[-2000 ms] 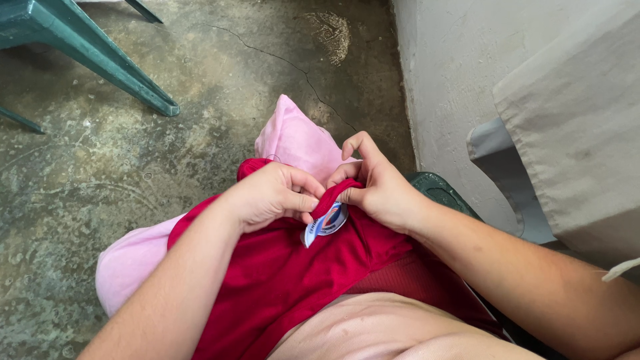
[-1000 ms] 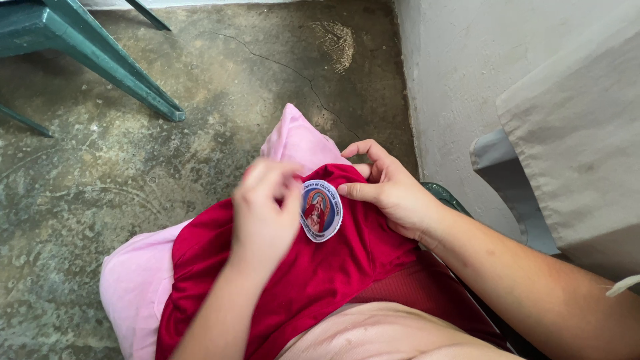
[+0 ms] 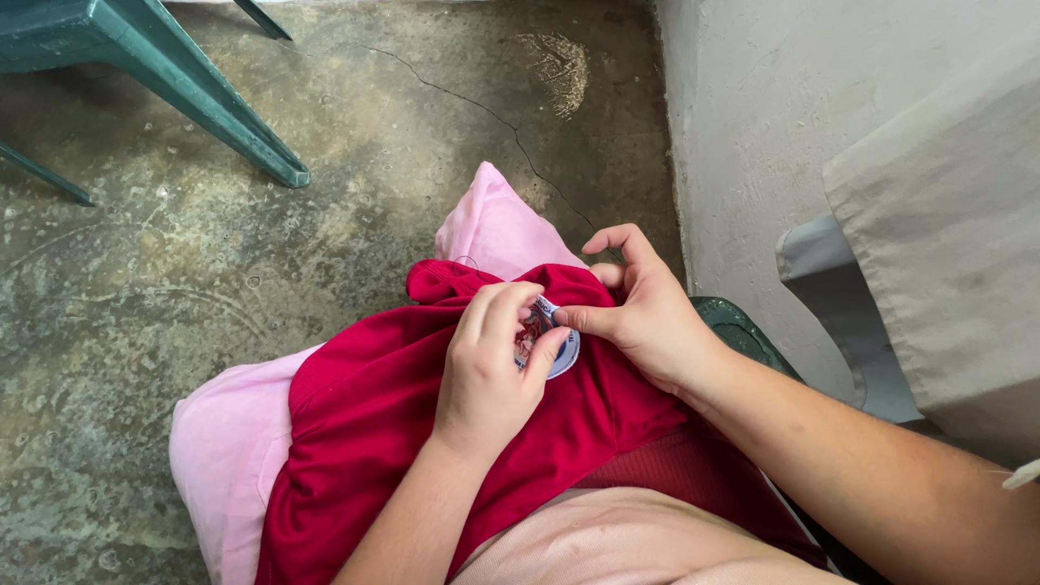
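Observation:
A red cloth garment lies over a pink pillow on my lap. On the garment sits a round embroidered patch with a blue and white border and writing, partly hidden by my fingers. My left hand is at the patch's left side, its thumb and fingertips bent over it; whether they pinch anything is unclear. My right hand grips the red cloth at the patch's upper right edge, thumb on top and fingers behind. A thin dark thread loop shows at the cloth's far edge. No needle can be made out.
A green plastic chair stands at the upper left on the cracked concrete floor. A pale wall rises at the right. Near it are a beige hanging cloth, a grey curved object and a dark green seat edge.
My left hand, blurred and left of the patch a second ago, is now over the patch's left part. The patch, flat and fully in view then, is now partly covered. My right hand remains beside it.

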